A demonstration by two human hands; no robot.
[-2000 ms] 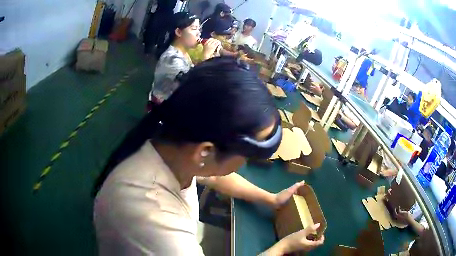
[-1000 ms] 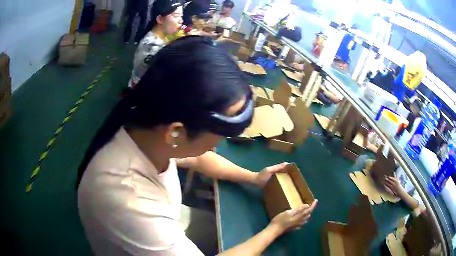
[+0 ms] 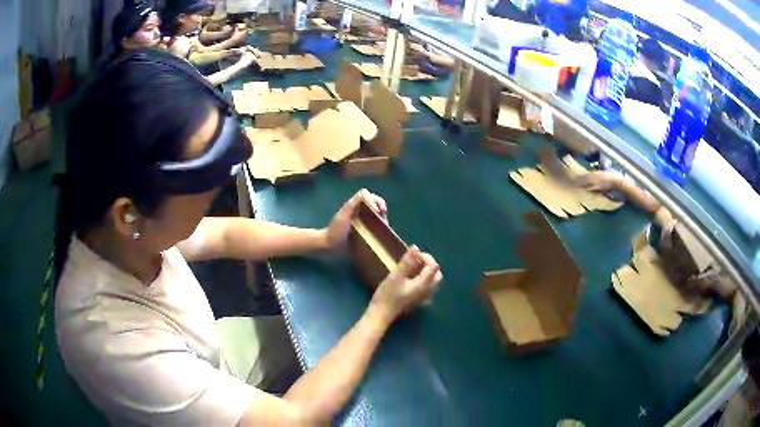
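Neither of my hands is in view. Nearest in front of me on the dark green table, an open box [image 3: 521,313] stands with low walls and its lid raised. To its left, a person beside me holds a partly folded brown box [image 3: 372,250] between both hands, tilted, with its opening facing up. A small pale thing [image 3: 571,423] is cut off by the bottom edge; I cannot tell what it is.
The seated neighbour [image 3: 142,308] fills the left side. Blanks and part-folded boxes [image 3: 312,142] lie farther up the green table [image 3: 433,367]. Across it, other people's hands work on blanks [image 3: 558,185]. A metal-edged shelf [image 3: 550,107] holds blue bottles [image 3: 685,117].
The view has swung right and down, so the neighbour sits farther left and the open box shows whole. The neighbour still holds the brown box. A blank across the table now lies flatter.
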